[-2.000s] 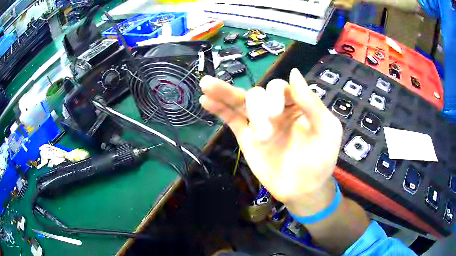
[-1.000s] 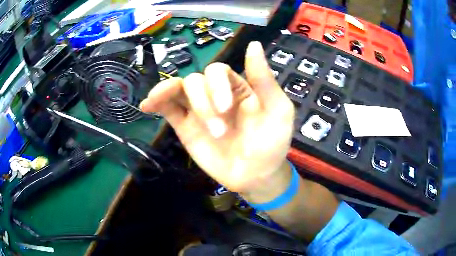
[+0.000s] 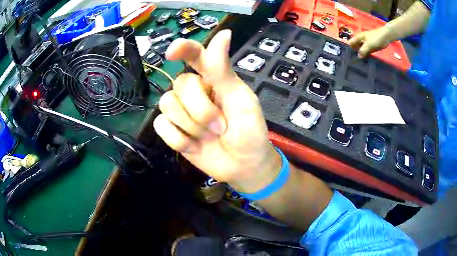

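My right hand (image 3: 220, 120), with a blue wristband, is raised in the middle, palm towards me. Its index finger and thumb are apart at the top and the other fingers are curled; I see nothing held. My left hand is not in view. To the right of my hand lies a black foam tray (image 3: 280, 109) with square pockets. Several pockets hold square watch units, some with white-silver faces (image 3: 304, 115), some dark (image 3: 375, 145). A white paper slip (image 3: 368, 107) lies on the tray.
A red tray (image 3: 401, 60) lies under and behind the foam tray; another person's hand (image 3: 368, 42) reaches over it. At left on the green mat (image 3: 65, 200) are a round-grilled fan (image 3: 100, 85), black screwdriver (image 3: 42, 167) and cables. Blue bins (image 3: 82, 22) stand behind.
The view has shifted, so bench and trays sit further left. My right hand has turned; its index finger and thumb now point up, spread. Another person's hand has come in over the trays.
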